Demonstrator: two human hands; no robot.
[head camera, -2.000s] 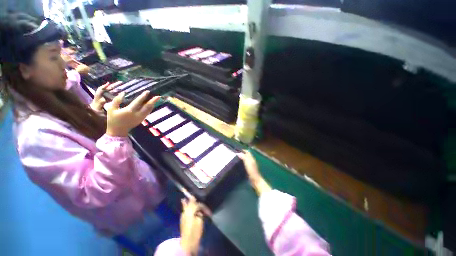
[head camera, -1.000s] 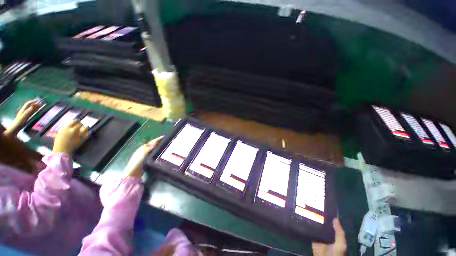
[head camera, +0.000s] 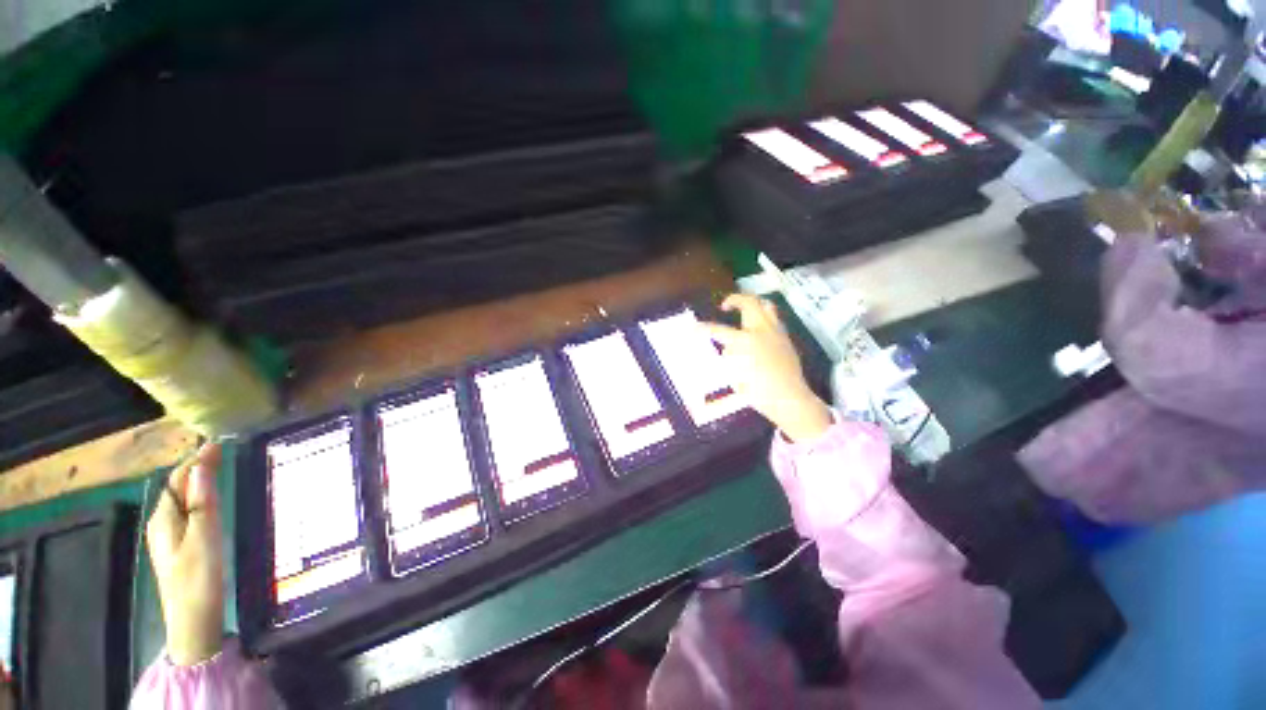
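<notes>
A black phone tray lies across the green bench in front of me. Several phones with lit white screens stand side by side in its slots. My left hand is upright at the tray's left end with its fingers bent; whether it grips the edge is unclear. My right hand is over the upper right part of the rightmost phone, fingers apart and holding nothing visible. I cannot tell if a fingertip touches the screen.
A taped post stands at left, stacked black trays and a wooden board behind. Another tray stack with lit phones is back right. A power strip lies right of my tray, a white cable in front. A person's pink sleeve is far right.
The view has swung right. The phone tray now sits flatter along the bench. My right hand has moved from the tray's right end to over the rightmost phone. My left hand remains at the left end.
</notes>
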